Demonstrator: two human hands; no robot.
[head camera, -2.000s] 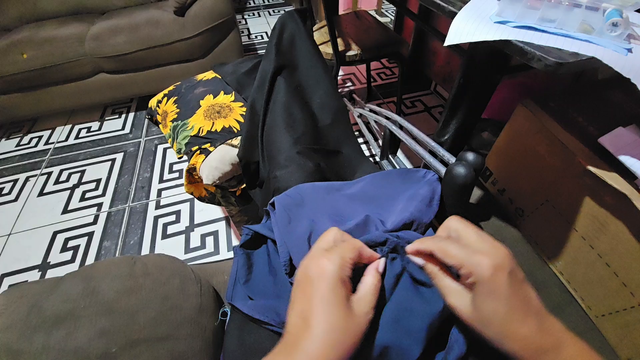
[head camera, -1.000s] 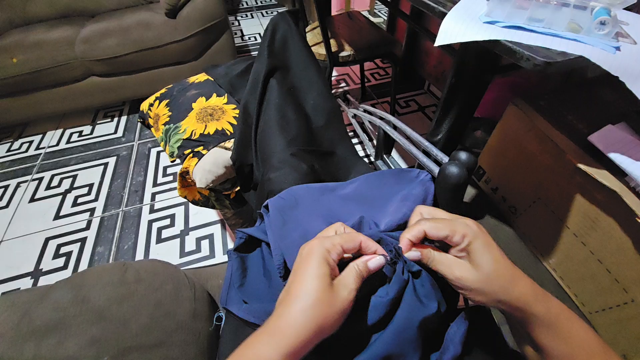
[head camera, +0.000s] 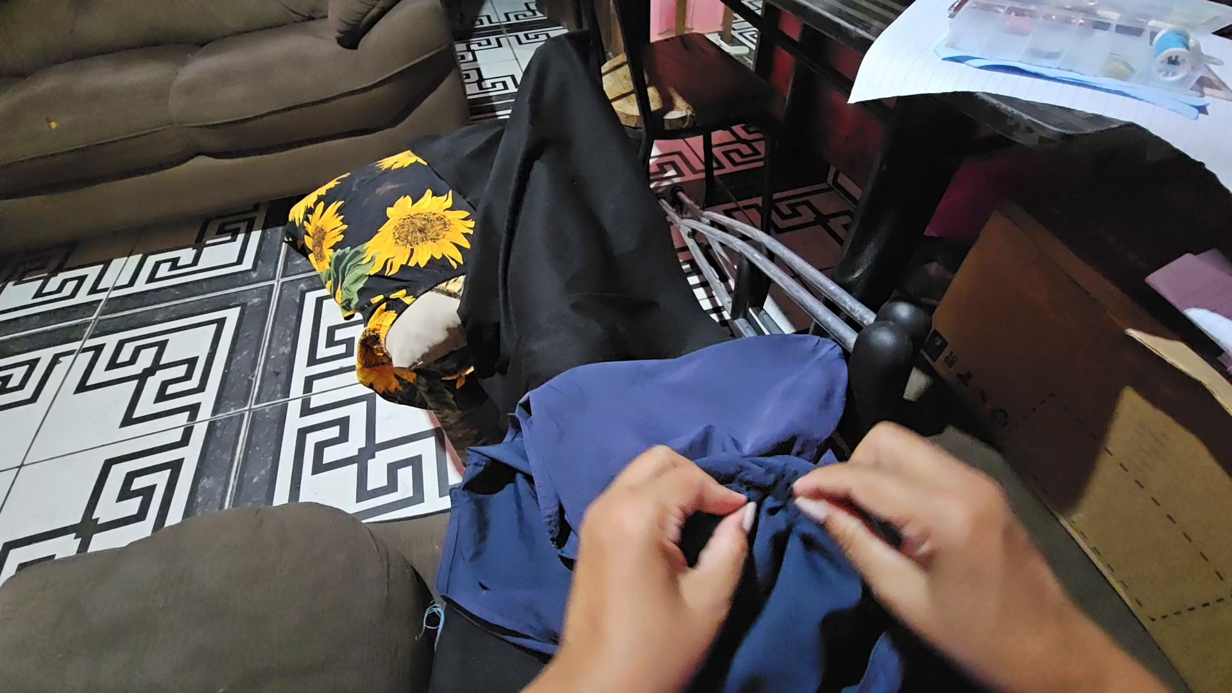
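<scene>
Blue fabric (head camera: 674, 395), perhaps a garment, lies gathered over the lap. My left hand (head camera: 664, 568) pinches a bunched part of it between thumb and index finger. Close beside it on the right, my right hand (head camera: 914, 529) has thumb and fingertips together at the same gathers. Whether a needle or thread is between the fingertips cannot be made out. Light blue thread (head camera: 433, 616) shows at the fabric's lower left edge. Black cloth (head camera: 577, 231) covers the legs beyond the blue fabric.
Sunflower-print fabric (head camera: 419, 231) hangs left of the legs. Metal tubes with black knobs (head camera: 881, 356) stand at the right, near a cardboard box (head camera: 1088, 433). A table holds paper (head camera: 895, 58), a clear compartment box (head camera: 1059, 38) and a blue thread spool (head camera: 1172, 56). A brown sofa (head camera: 289, 87) stands behind.
My hands have stayed at the gathered fabric. Their fingertips were closer together one second ago and now stand slightly apart.
</scene>
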